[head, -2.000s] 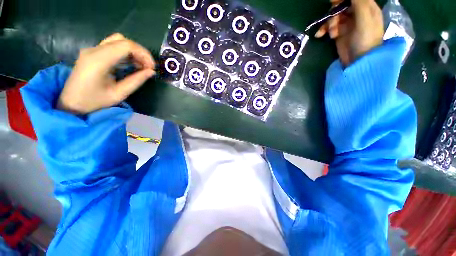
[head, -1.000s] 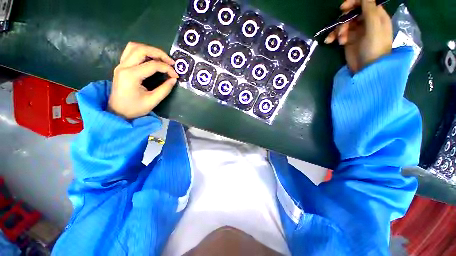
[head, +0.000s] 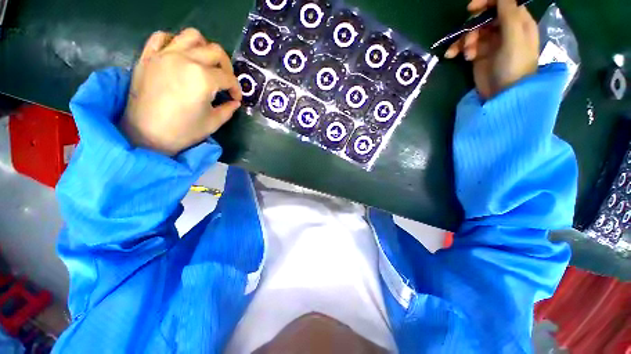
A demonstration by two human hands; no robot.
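The clear-edged tray (head: 393,130) of black round components with white rings lies tilted on the dark green bench, its top cut off by the frame. My left hand (head: 181,90) is at the tray's lower left corner, thumb and forefinger together beside the corner component (head: 245,84). Whether the fingertips pinch the tray edge or a tiny part cannot be seen. My right hand (head: 506,52) holds the slim dark tweezers (head: 468,28) at the upper right, their tip near the tray's right corner.
A clear bag with a white label (head: 558,50) lies right of my right hand. A loose pale ringed part (head: 617,84) is farther right. Another ringed tray (head: 612,211) is at the right edge. Red crates (head: 38,146) stand below the bench at left.
My left hand first came right to the tray's corner, then shifted slightly left and up with its back turned more to view. My right hand still holds the tweezers in nearly the same place.
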